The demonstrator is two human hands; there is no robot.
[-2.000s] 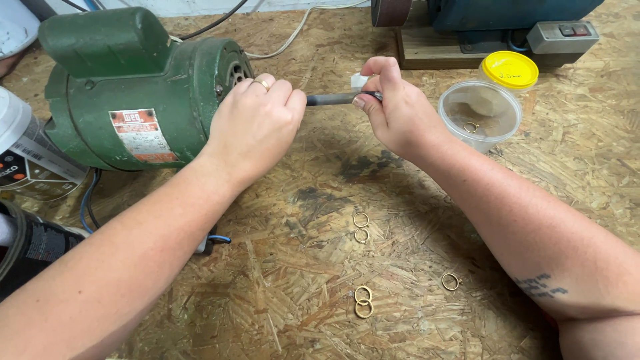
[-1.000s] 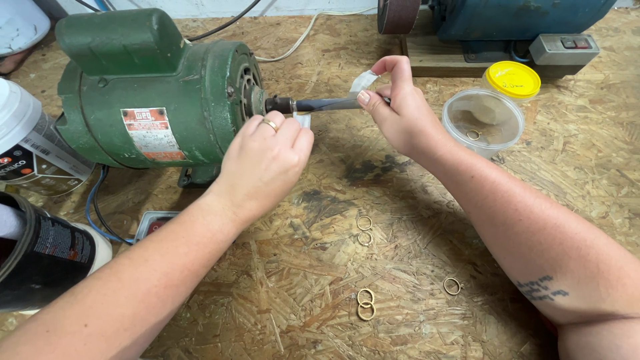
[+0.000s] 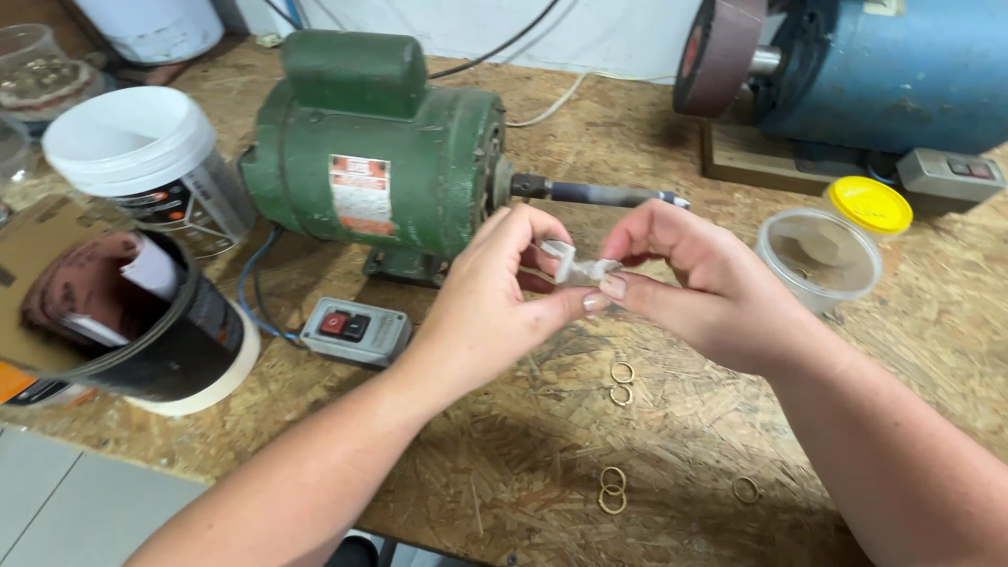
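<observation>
My left hand [image 3: 520, 283] and my right hand [image 3: 685, 279] meet in front of the green electric motor [image 3: 378, 157], both pinching a small crumpled white strip [image 3: 579, 268], paper or tape. Just behind my fingers, a dark rod-like spindle [image 3: 606, 194] sticks out to the right from the motor's shaft, touched by neither hand. Nearer me on the chipboard bench lie gold-coloured rings: one pair [image 3: 622, 383] below my hands, another overlapping pair [image 3: 613, 490] closer to the edge, and a single ring [image 3: 746, 490] to their right. Whether a ring is inside the strip cannot be seen.
A clear plastic tub [image 3: 819, 260] and a yellow lid [image 3: 870, 205] are at right, before a blue motor [image 3: 890, 79] with an abrasive wheel [image 3: 720, 59]. A switch box [image 3: 356, 329], a black bucket [image 3: 181, 315] holding abrasive sheets and a white bucket [image 3: 130, 142] stand left.
Both hands have come away from the spindle and together in front of it, now on the white strip. The view has swung left, bringing the switch box and buckets further in.
</observation>
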